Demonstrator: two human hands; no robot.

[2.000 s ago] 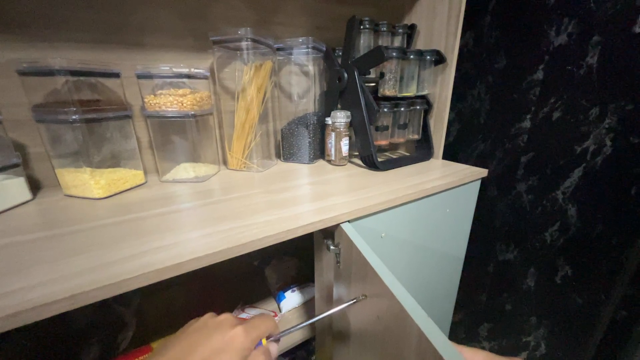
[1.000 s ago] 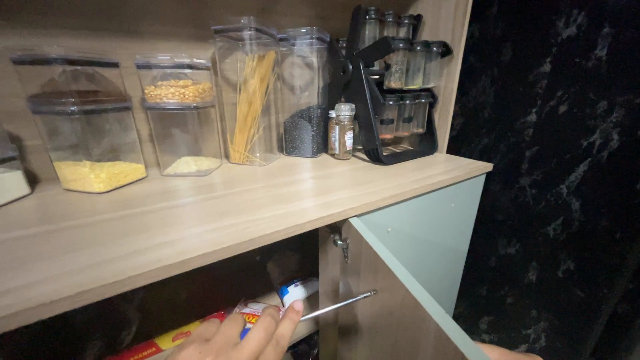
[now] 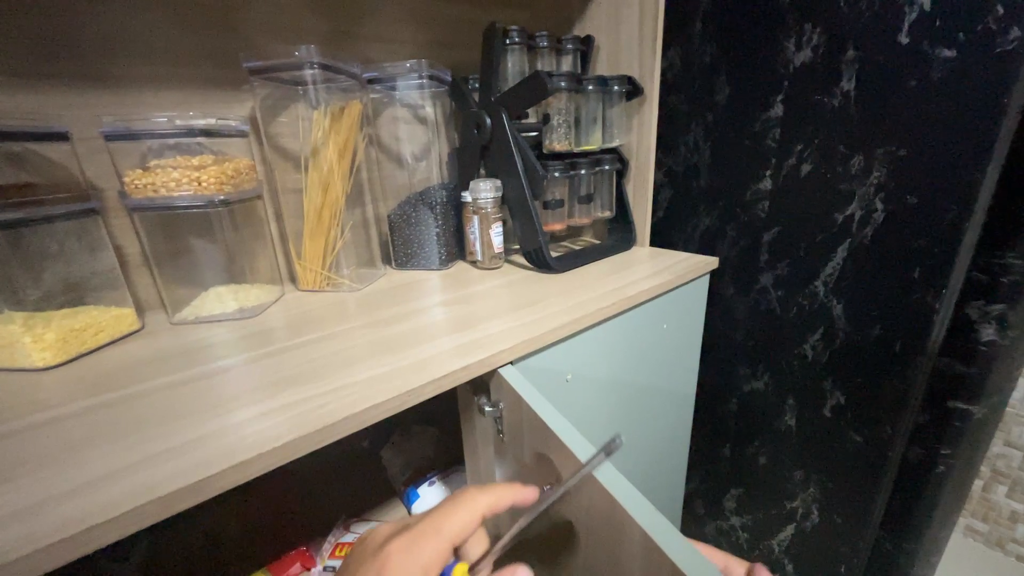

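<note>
My left hand [image 3: 432, 532] holds a screwdriver [image 3: 552, 500] by its blue and yellow handle, mostly hidden at the bottom edge. Its index finger is stretched out along the metal shaft, whose tip points up and right, in front of the edge of the open cabinet door [image 3: 592, 512]. A metal hinge [image 3: 491, 406] shows at the door's upper inner side. My right hand [image 3: 728, 558] is at the bottom edge beside the door's outer side; only part of it shows, and its grip is hidden.
On the wooden shelf [image 3: 384, 336] stand clear food containers [image 3: 320, 184], two small spice jars [image 3: 486, 228] and a black spice rack [image 3: 520, 184]. Packaged goods [image 3: 344, 544] lie inside the cabinet, behind my left hand. A dark marbled wall [image 3: 784, 240] rises at the right.
The screwdriver's tip has moved from in front of the door's inner face to its edge, and now points more steeply upward. The index finger has stretched out along the shaft.
</note>
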